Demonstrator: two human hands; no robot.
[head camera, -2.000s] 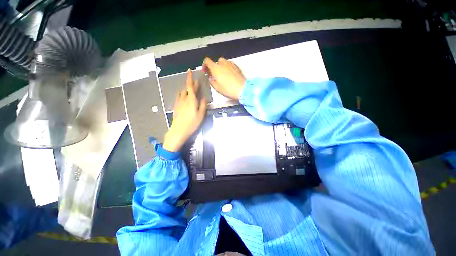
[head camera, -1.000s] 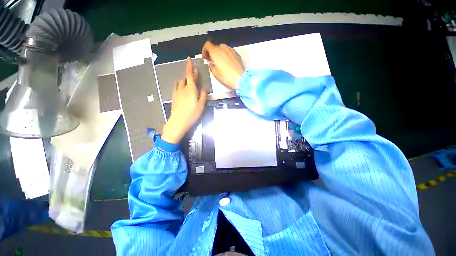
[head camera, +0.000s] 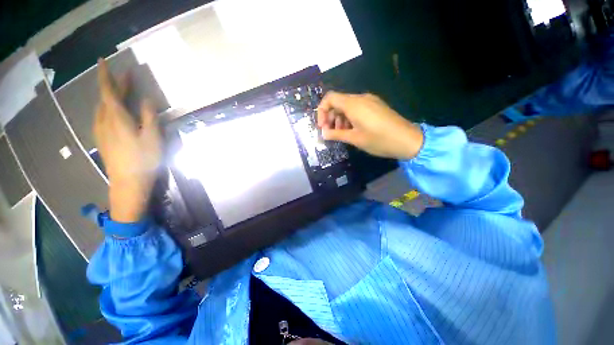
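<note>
An open tablet unit (head camera: 269, 219) with a black housing lies at the bench's near edge. A bright silver plate (head camera: 252, 168) fills its middle, and a circuit board (head camera: 331, 153) runs along its right side. My right hand (head camera: 363, 124) is over the board's upper part with thumb and fingertips pinched together; whether they hold a tiny piece cannot be told. My left hand (head camera: 128, 135), slightly blurred, is open with fingers apart, over the grey die-cut sheet (head camera: 77, 101) and the unit's left edge.
White sheets (head camera: 269, 40) lie beyond the unit. A long grey sheet (head camera: 44, 145) lies left, with a small white piece (head camera: 65, 153) on it. A clear plastic bag (head camera: 17, 296) is at lower left. Another person's blue sleeve (head camera: 579, 87) shows at right. Yellow-black floor tape (head camera: 406, 198) lies below.
The view has turned and shifted right. My right hand has moved from the grey sheet's edge to over the unit's circuit board. My left hand remains around the grey sheet.
</note>
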